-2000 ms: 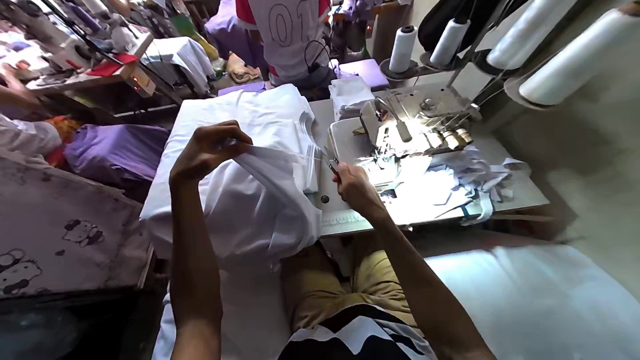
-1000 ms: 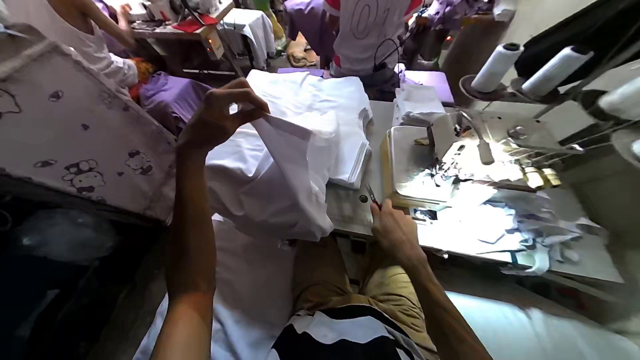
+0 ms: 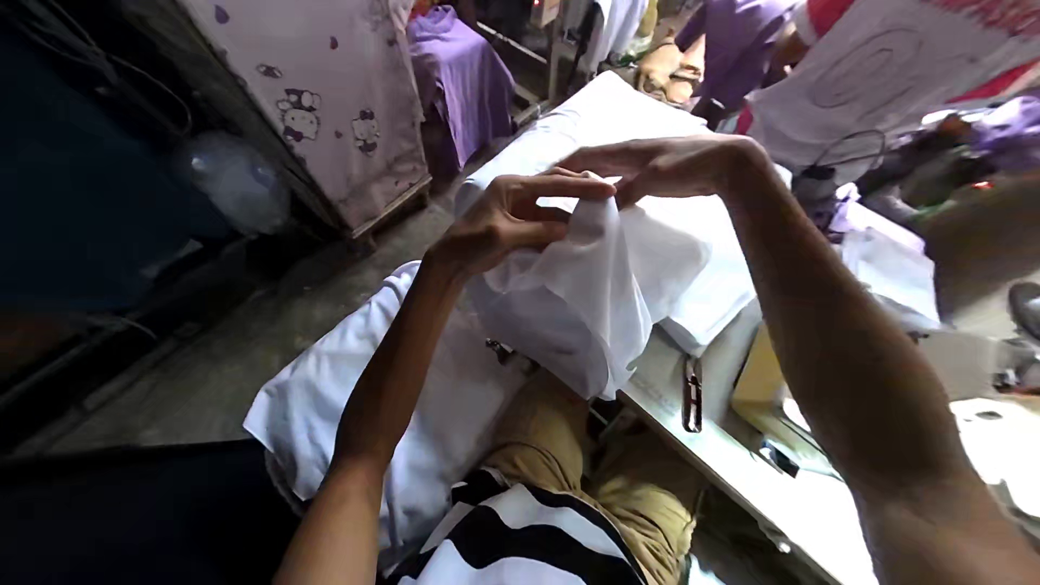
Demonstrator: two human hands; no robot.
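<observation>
My left hand [image 3: 516,213] pinches a piece of thin white fabric [image 3: 597,284] between thumb and fingers, and the cloth hangs down in folds. Close against it, my right hand [image 3: 662,166] bends over the top of the same fabric; its fingertips are partly hidden, so its grip is unclear. Behind and under both hands lies a stack of white fabric [image 3: 609,106]. Small metal thread snips [image 3: 692,396] rest on the sewing table to the right of the hanging cloth, touched by neither hand.
The sewing table [image 3: 764,496] runs to the lower right, with a sewing machine partly in view. White cloth [image 3: 422,390] lies beside my lap. A patterned panel [image 3: 325,97] stands at left, purple fabric [image 3: 463,77] behind it. A shirt with red parts [image 3: 886,73] is at upper right.
The snips, in my right hand before, now lie on the table. My right hand has moved over to the fabric beside my left hand. The view has swung left.
</observation>
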